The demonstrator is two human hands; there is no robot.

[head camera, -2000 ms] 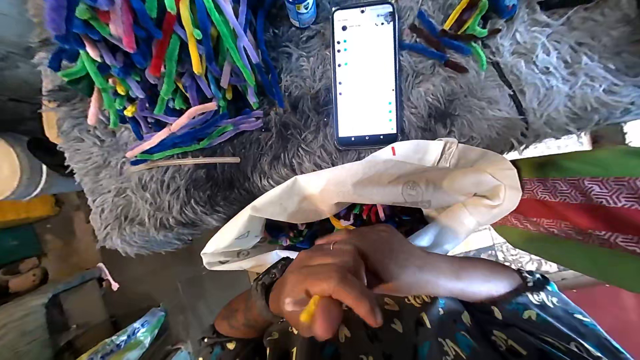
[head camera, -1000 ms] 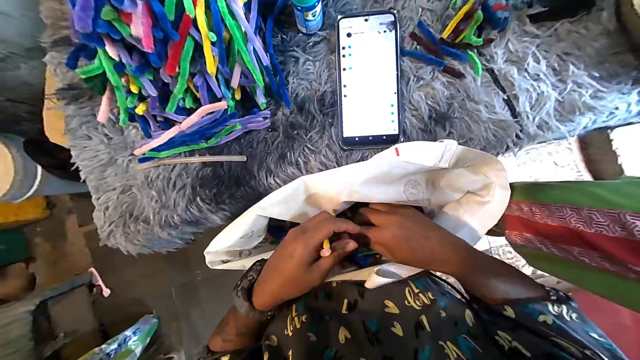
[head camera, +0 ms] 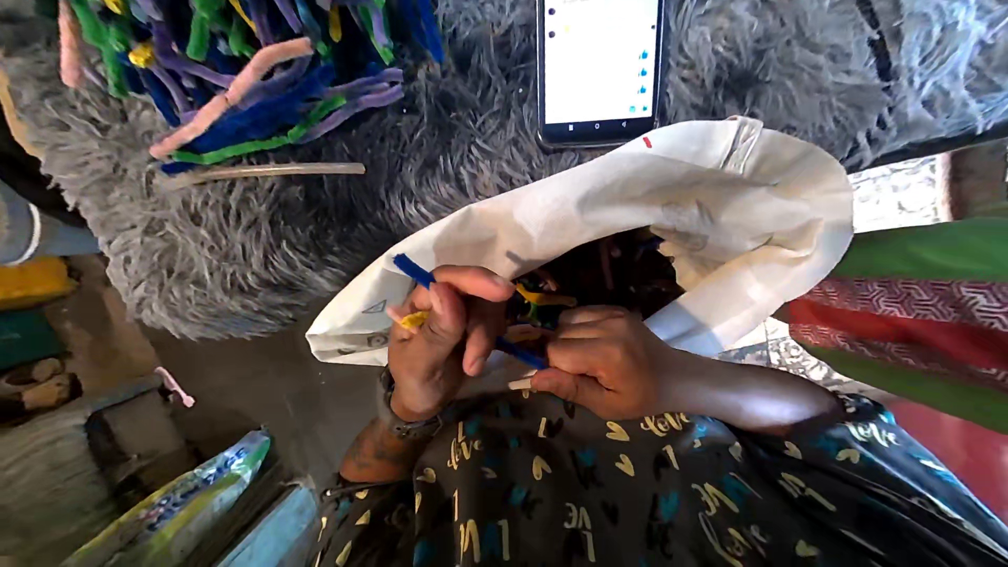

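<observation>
Over the opening of a white fabric bag [head camera: 551, 213] are both of my hands. My left hand [head camera: 441, 339] has a blue pipe cleaner [head camera: 520, 352] between its fingers, its tip standing out above, and a yellow fuzzy piece [head camera: 413, 320] is also in that hand. Closed near the blue strand's other end is my right hand [head camera: 602, 362]; a small pale tip [head camera: 520, 384] shows by its thumb. Inside the bag lie more coloured pipe cleaners [head camera: 547, 298], partly in shadow.
A heap of coloured pipe cleaners [head camera: 236, 87] and a thin pale stick [head camera: 268, 169] lie on a grey shaggy cover [head camera: 441, 165]. A smartphone [head camera: 598, 71] with a lit screen lies beyond the bag. Plastic packaging [head camera: 181, 496] is at lower left.
My hands have drawn apart over the bag, and a blue pipe cleaner now shows between them. The view has moved closer to the bag.
</observation>
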